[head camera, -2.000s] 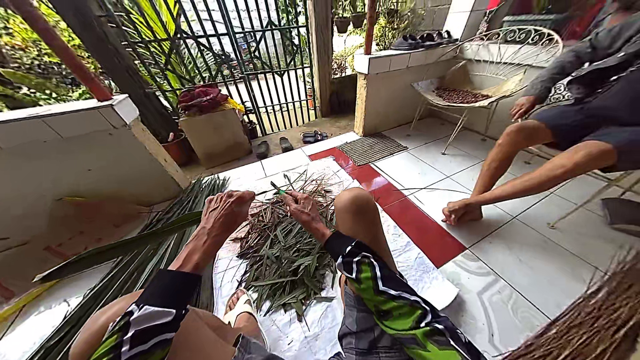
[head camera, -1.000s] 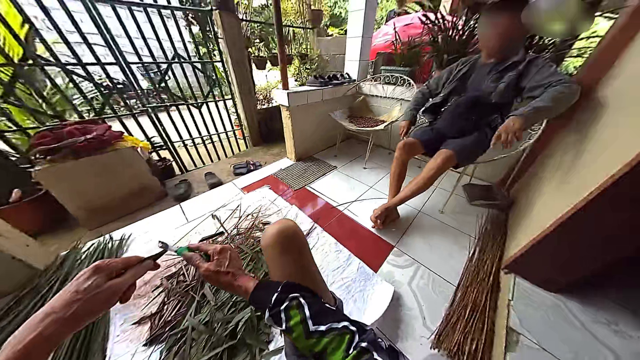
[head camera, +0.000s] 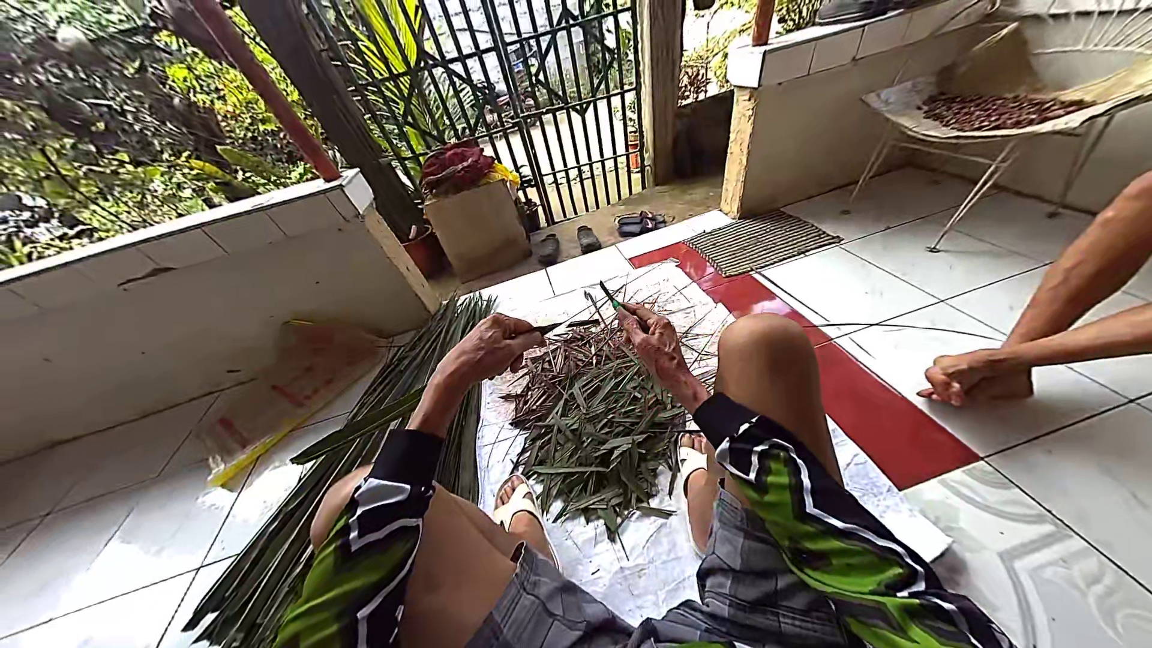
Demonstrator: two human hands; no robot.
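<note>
My left hand is closed around a long green palm leaflet, which trails back past my wrist, its dark end poking out toward the right. My right hand grips a small knife with a green handle, its dark blade pointing up and left. A thin strip stands near the blade; whether it touches is unclear. Below both hands lies a heap of cut leaf pieces on a white sheet, between my sandalled feet. A bundle of long palm leaflets lies to the left.
A clear plastic bag lies by the low wall on the left. Another person's hands and forearms are at the right. Beyond the sheet are a doormat, slippers and a metal gate. A wire chair holds small reddish items.
The view has swung back left since one second ago. The long leaflet by my left hand, out of sight in that frame, shows again.
</note>
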